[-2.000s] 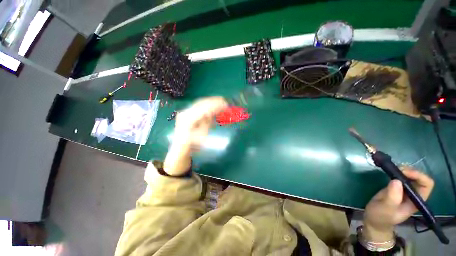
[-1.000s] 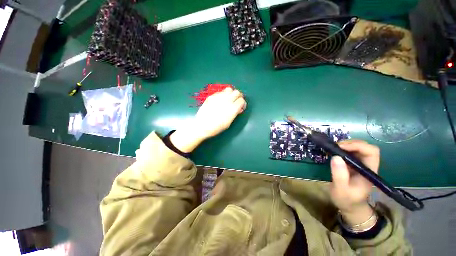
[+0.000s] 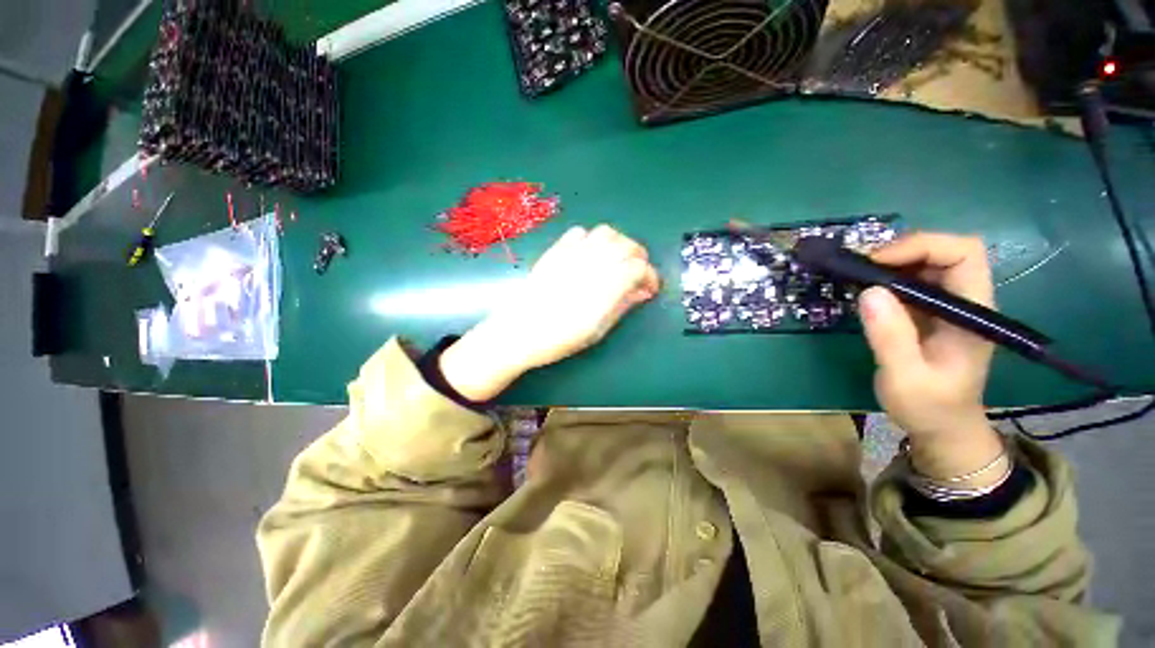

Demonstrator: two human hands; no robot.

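Observation:
My right hand (image 3: pixel 935 336) holds the black soldering iron (image 3: pixel 937 304) like a pen. The iron's tip is over the upper left part of the PCB panel (image 3: pixel 741 281); I cannot tell if it touches. The panel lies flat on the green mat (image 3: pixel 532 342), partly covered by the iron and my fingers. My left hand (image 3: pixel 570 304) is just left of the panel with its fingers drawn together; I cannot see if a wire is between the fingertips. The red wire pile (image 3: pixel 498 215) lies above and left of my left hand.
The stacked PCB panels (image 3: pixel 241 108) stand at back left, a smaller panel stack (image 3: pixel 555 41) and the fan (image 3: pixel 718 53) at the back. Cardboard (image 3: pixel 1001 95) lies back right. A plastic bag (image 3: pixel 226 294), a yellow-black tool (image 3: pixel 146 241) and small dark parts (image 3: pixel 329 251) are left.
My left hand has moved from the red wire pile to beside the panel's left edge. The iron stays over the panel, held flatter. The whole view has shifted.

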